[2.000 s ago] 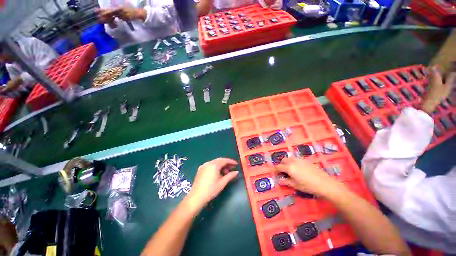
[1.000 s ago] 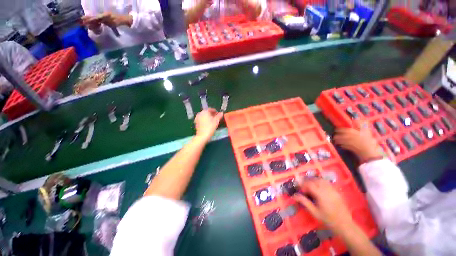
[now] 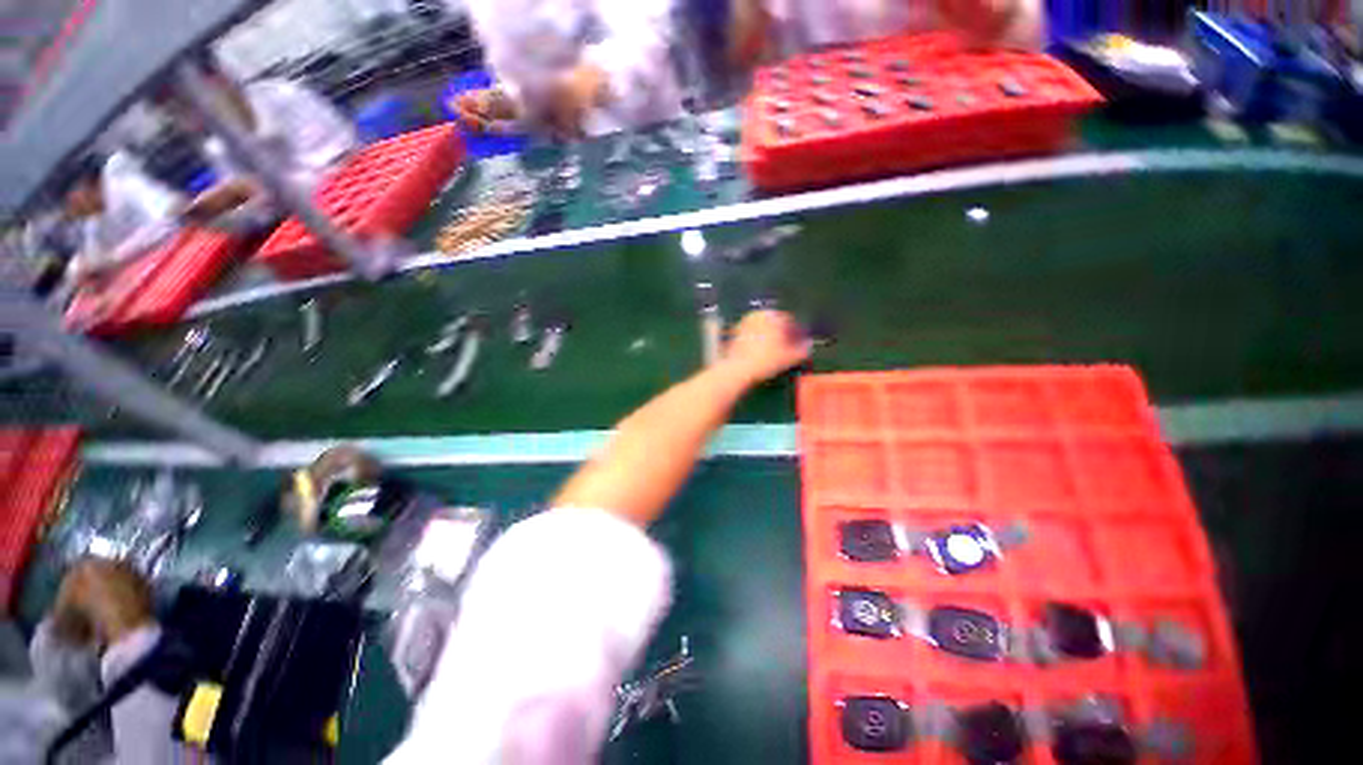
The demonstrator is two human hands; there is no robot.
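My left hand [image 3: 765, 344], blurred, reaches over the green conveyor belt beyond the pale edge. Its fingers are curled down among watches; a dark watch piece [image 3: 819, 335] shows at the fingertips, but I cannot tell if it is gripped. A watch with a pale strap [image 3: 712, 326] lies just left of the hand. My right hand is not in view. The orange-red compartment tray [image 3: 979, 377] lies on the bench at right, with black watch heads such as this one [image 3: 875, 723] in its nearer pockets and bare pockets at its far end.
Thin silver pins [image 3: 652, 691] lie beside my sleeve. Clear bags [image 3: 449, 546], tape rolls [image 3: 347, 493] and a black case [image 3: 269, 658] are at left. More watches [image 3: 461, 363] lie on the belt. People in white work beyond it, near a stacked orange-red tray [image 3: 897, 150]. Another person's hand [image 3: 102, 598] is lower left.
The view has swung right. My left hand went from beside the tray out to the belt. My right hand, last seen over the tray's watches, and the right-hand neighbour with their tray have left the view.
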